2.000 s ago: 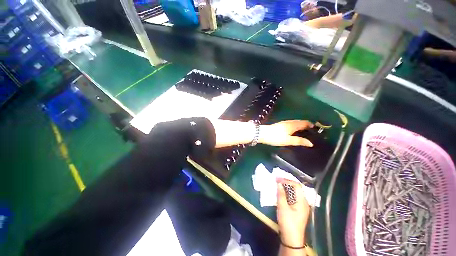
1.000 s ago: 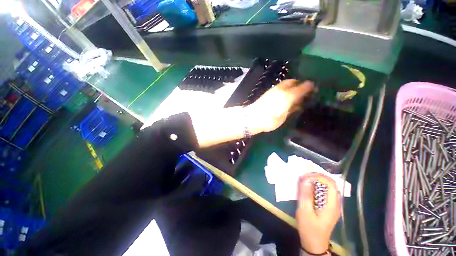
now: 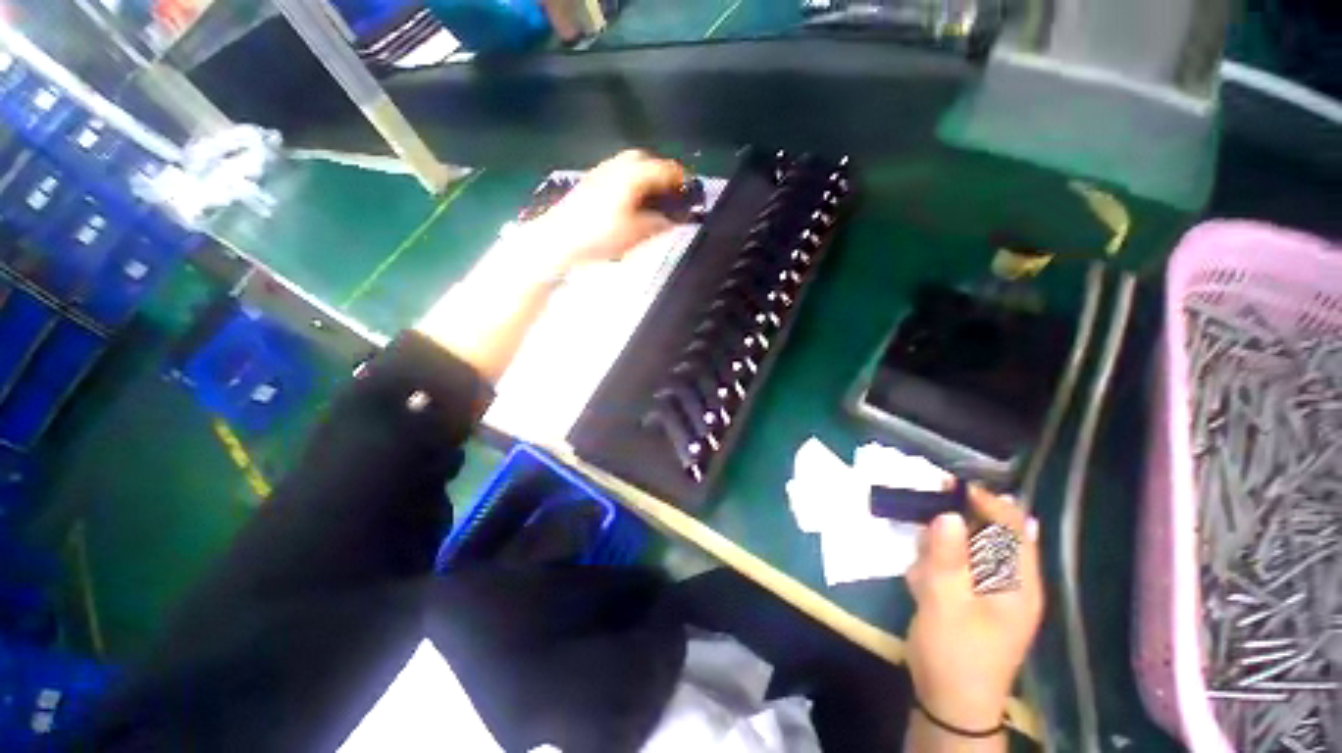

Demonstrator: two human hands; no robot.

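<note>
My right hand (image 3: pixel 971 625) holds a bundle of thin silvery metal shafts (image 3: pixel 995 559) in its fist. A short black part (image 3: pixel 916 503) sticks out to the left from its thumb and finger, above a crumpled white cloth (image 3: pixel 854 550). My left hand (image 3: pixel 618 213) is at the far end of the white board (image 3: pixel 567 346), its fingertips on the black parts (image 3: pixel 689 202) there; whether it grips one I cannot tell. A slanting row of black parts with silvery tips (image 3: pixel 758 316) lies on the black tray (image 3: pixel 626 397), beside the board.
A dark fixture block (image 3: pixel 971 368) sits on a pale-edged base, with the machine (image 3: pixel 1089 111) behind it. A pink basket (image 3: pixel 1170 486) of shafts stands at the right, with pale hoses (image 3: pixel 1070 552) beside it. A blue crate (image 3: pixel 537 515) is below the bench's yellowish edge (image 3: pixel 721 547).
My left hand has moved left from near the fixture to the far end of the white board. A black part now shows in my right hand, which still holds the shafts.
</note>
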